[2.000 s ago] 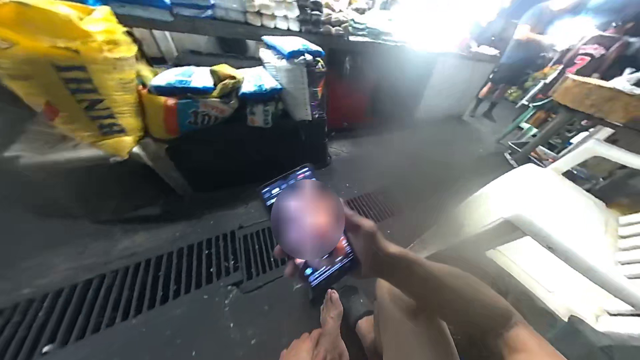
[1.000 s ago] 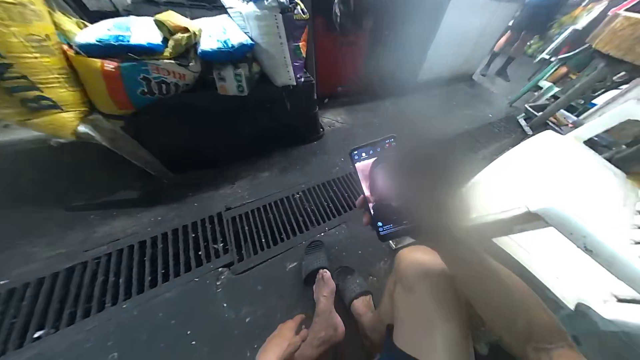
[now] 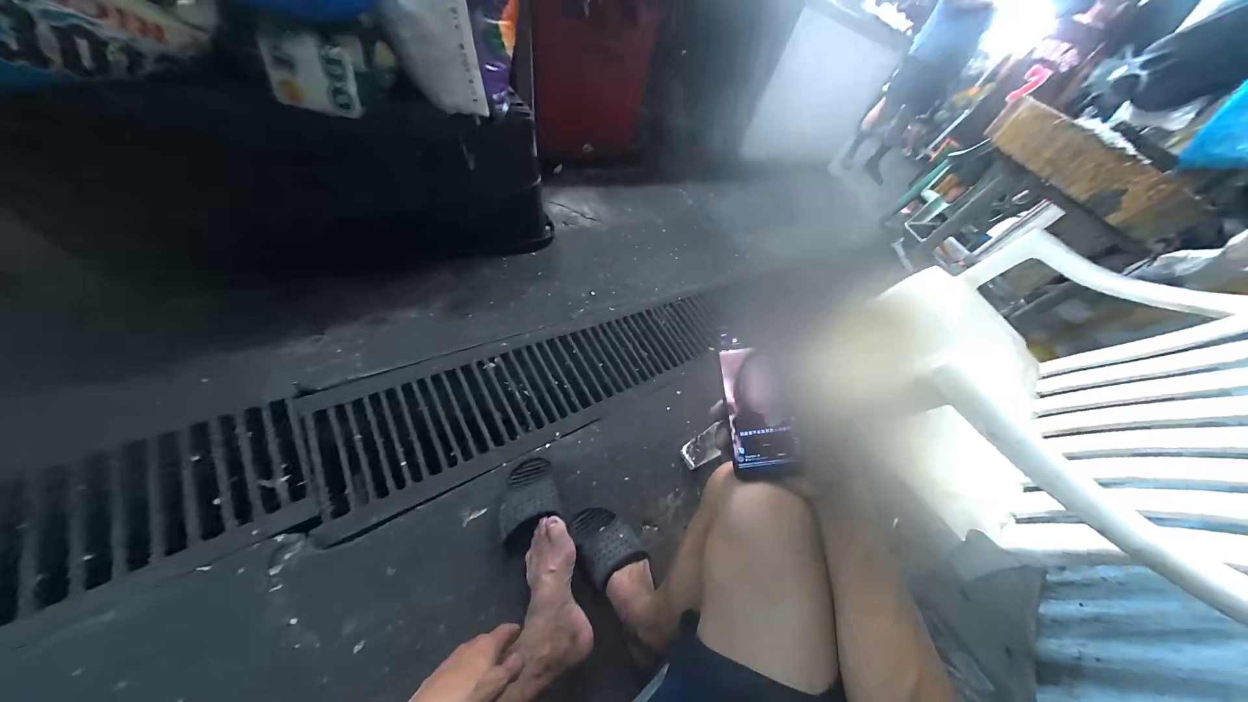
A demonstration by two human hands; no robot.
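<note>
My right hand holds a smartphone upright beyond my knee, its lit screen facing me. Only a few fingers show at the phone's left edge; blur hides the rest of the hand. Low in the picture, my left hand lies with bent fingers against the ankle of my bare foot. The toes of that foot touch the heel end of a dark rubber slipper. My other foot is in the second slipper.
A metal drain grate crosses the dark floor. A white plastic chair stands at the right. Printed sacks rest on a black container at upper left. A person stands in the background beyond a cluttered wooden table.
The phone, held in front over the drain grate two seconds ago, has moved right and now stands just beyond my knee. My left hand stays by the bare foot. The view has shifted.
</note>
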